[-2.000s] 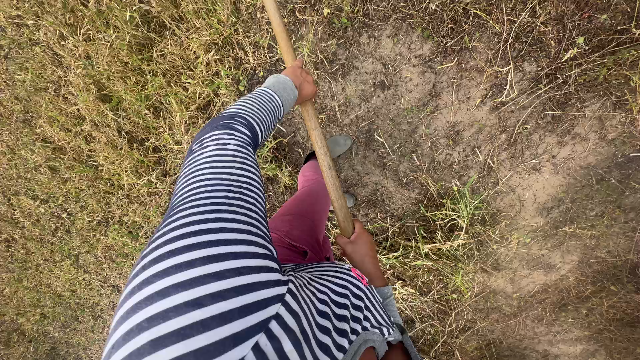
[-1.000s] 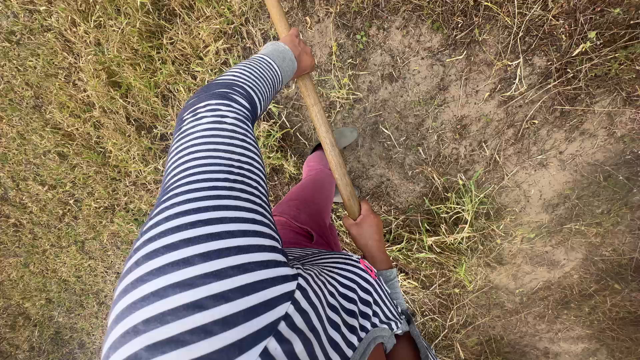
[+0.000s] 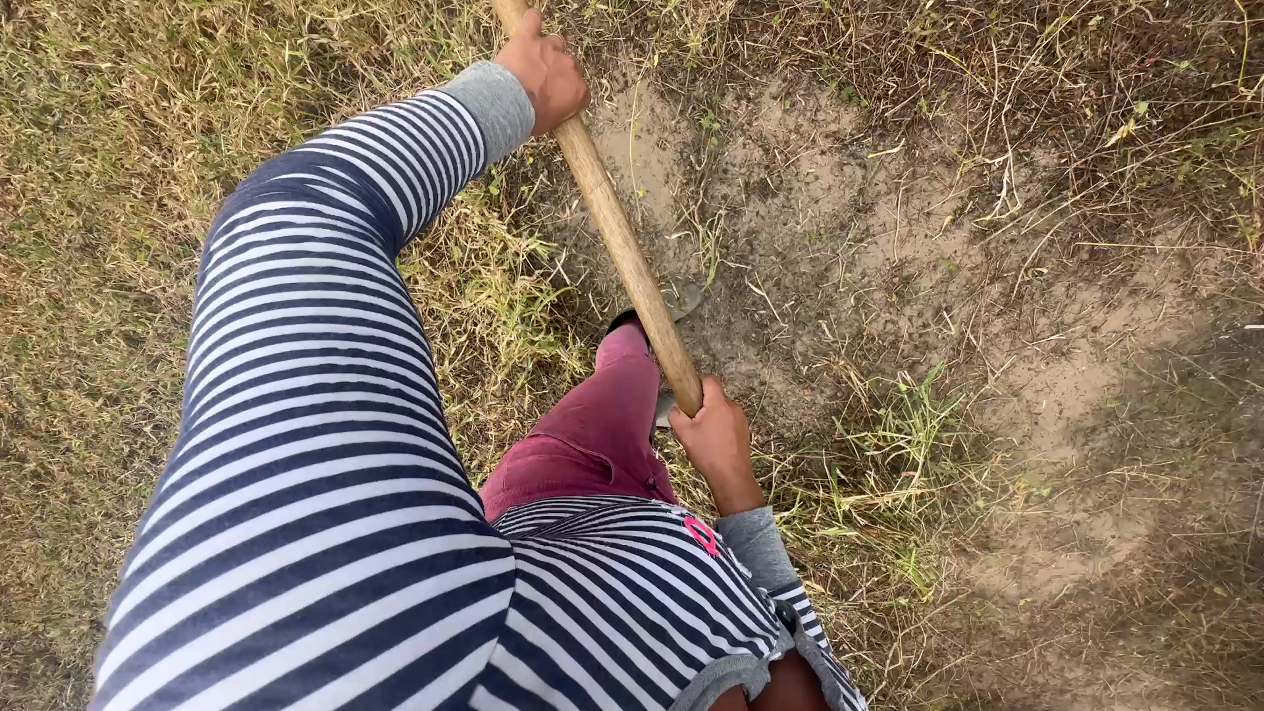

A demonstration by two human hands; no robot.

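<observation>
My left hand (image 3: 545,75) grips a wooden pole (image 3: 627,247) near the top of the view, with the arm stretched out in a striped sleeve. Closer to my body, my right hand (image 3: 713,434) is closed around the pole's near end, beside my waist. The pole slants from upper left to lower right. Its far end runs out of the top edge, so whatever it bears is hidden. Below the pole are my pink trouser leg (image 3: 592,425) and a greyish shoe (image 3: 683,299), partly covered by the pole.
Dry, yellowish grass (image 3: 89,247) spreads over the left side. Bare sandy soil (image 3: 839,197) lies right of the pole, with a green grass tuft (image 3: 913,425) near my right hand. Dry stems and weeds (image 3: 1136,128) tangle at the upper right.
Both hands have moved toward the top of the view with the pole, the left hand also somewhat leftward. Each hand has kept its hold on the pole.
</observation>
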